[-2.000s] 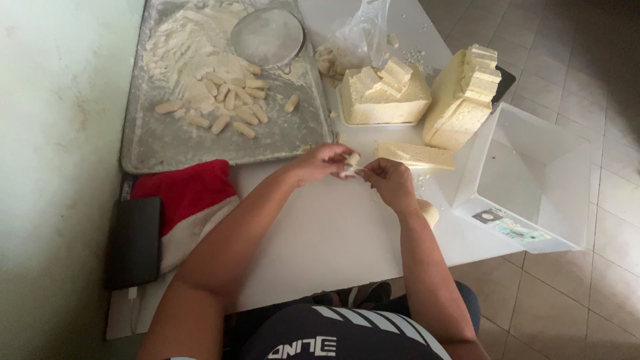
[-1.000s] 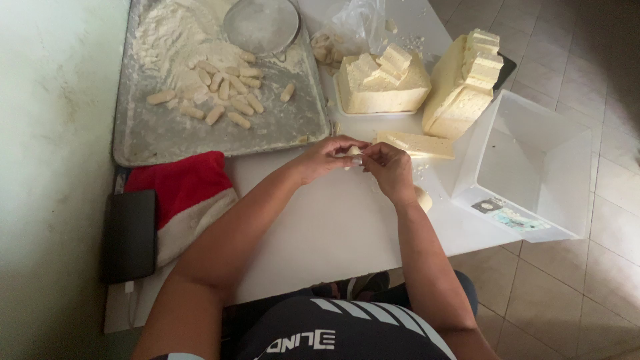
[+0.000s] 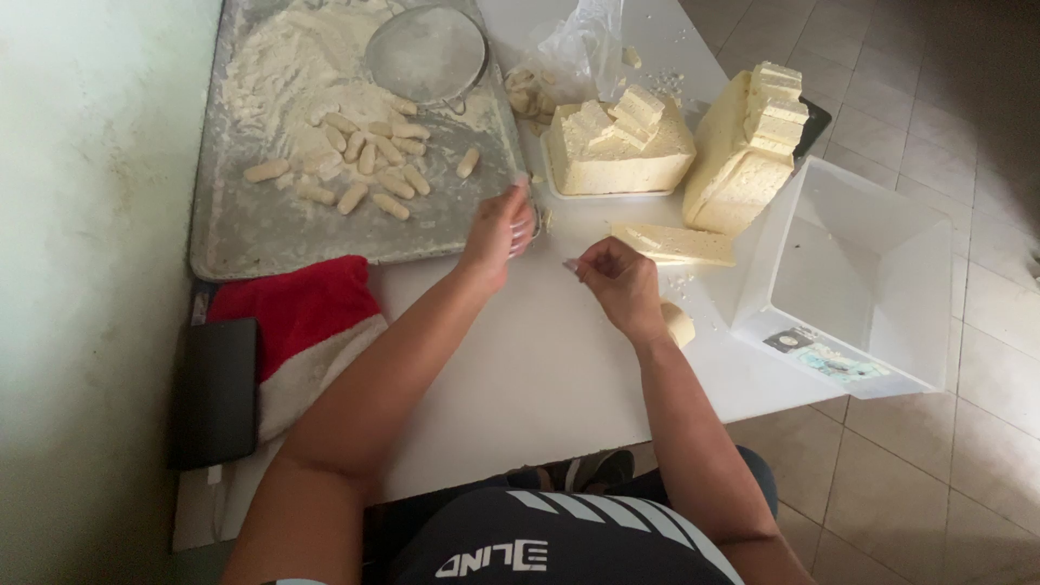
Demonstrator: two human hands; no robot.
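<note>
My left hand (image 3: 502, 229) is at the right edge of a floured metal tray (image 3: 341, 240), its fingers curled; whether anything is inside them cannot be told. On the tray lie several pale dough sticks (image 3: 386, 150) beside loose flour (image 3: 276, 73). My right hand (image 3: 615, 284) is over the white table, thumb and fingertips together, with no clear sign of an object between them. Just beyond it lies a flat slab of pale cheese (image 3: 678, 246), and a round lump of dough (image 3: 677, 322) is partly hidden behind its wrist.
A round sieve (image 3: 426, 53) rests on the tray. Cheese blocks (image 3: 621, 158) (image 3: 739, 154) stand at the back right, near a plastic bag (image 3: 581, 49). A clear plastic bin (image 3: 845, 268) is at the right. A red and white cloth (image 3: 301, 317) and a black device (image 3: 215, 394) lie at the left.
My hands have come apart; they were together over the table, around a small pale piece. The left has moved toward the tray's edge.
</note>
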